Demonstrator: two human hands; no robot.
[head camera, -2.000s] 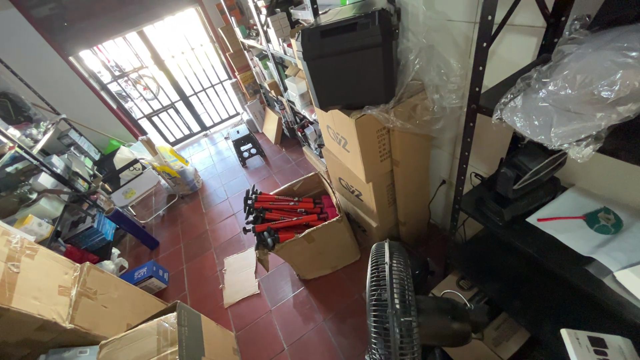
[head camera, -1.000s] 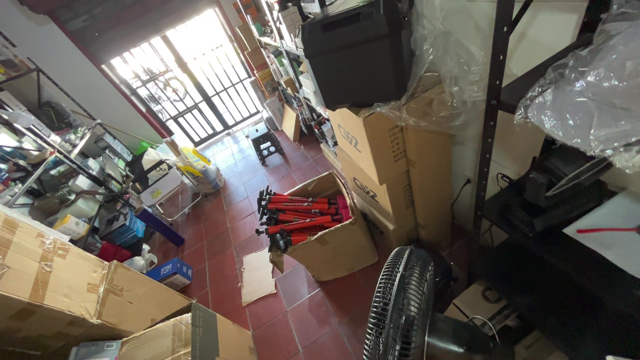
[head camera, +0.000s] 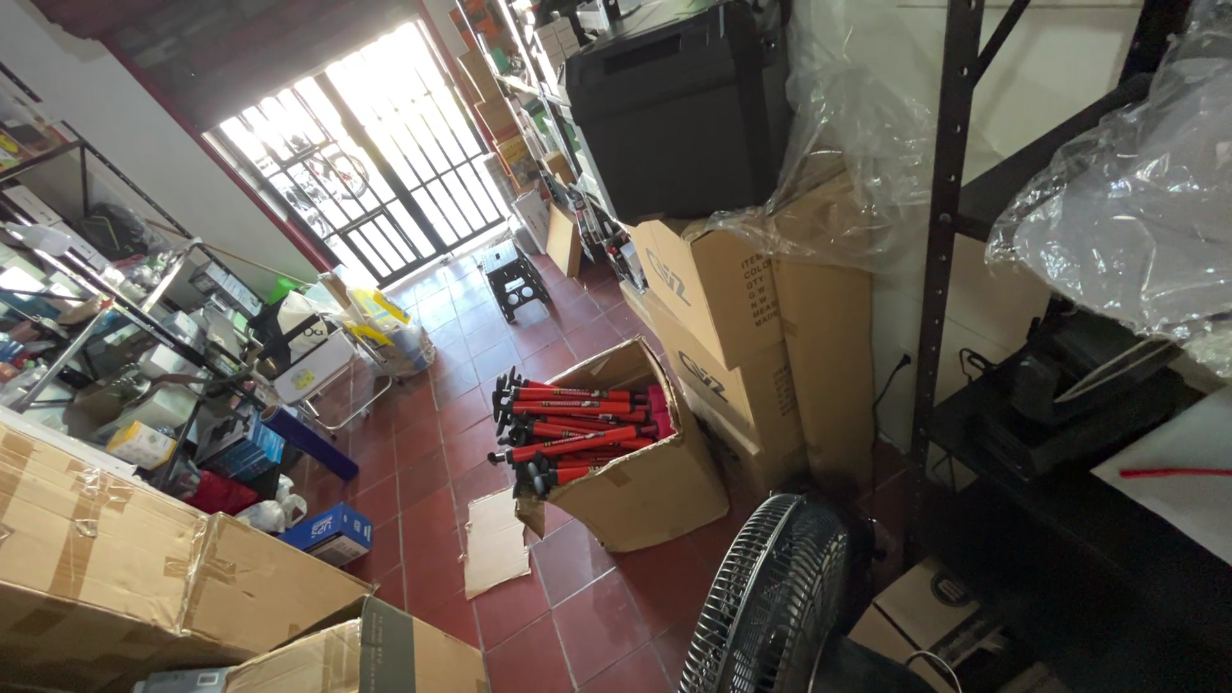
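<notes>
Neither my left hand nor my right hand shows in the head view. An open cardboard box (head camera: 640, 496) stands on the tiled floor near the middle, filled with several red and black tube-shaped tools (head camera: 577, 404) whose black ends stick out to the left. Beside it a flat piece of cardboard (head camera: 497, 542) lies on the floor. A black fan (head camera: 765, 597) is at the bottom, right of centre. Behind the box, cartons (head camera: 717, 308) are stacked, with a large black case (head camera: 679, 111) on top.
Large taped cartons (head camera: 96, 539) fill the lower left, near a blue box (head camera: 329, 535). A black step stool (head camera: 513, 281) stands before the barred gate (head camera: 366, 154). Cluttered shelves line the left. At right, a black metal shelf (head camera: 938, 221) stands near clear plastic wrap (head camera: 1126, 192).
The view has shifted somewhat to the right and down across these frames, so the green and red item on the right shelf is now mostly out of sight. No object has plainly moved.
</notes>
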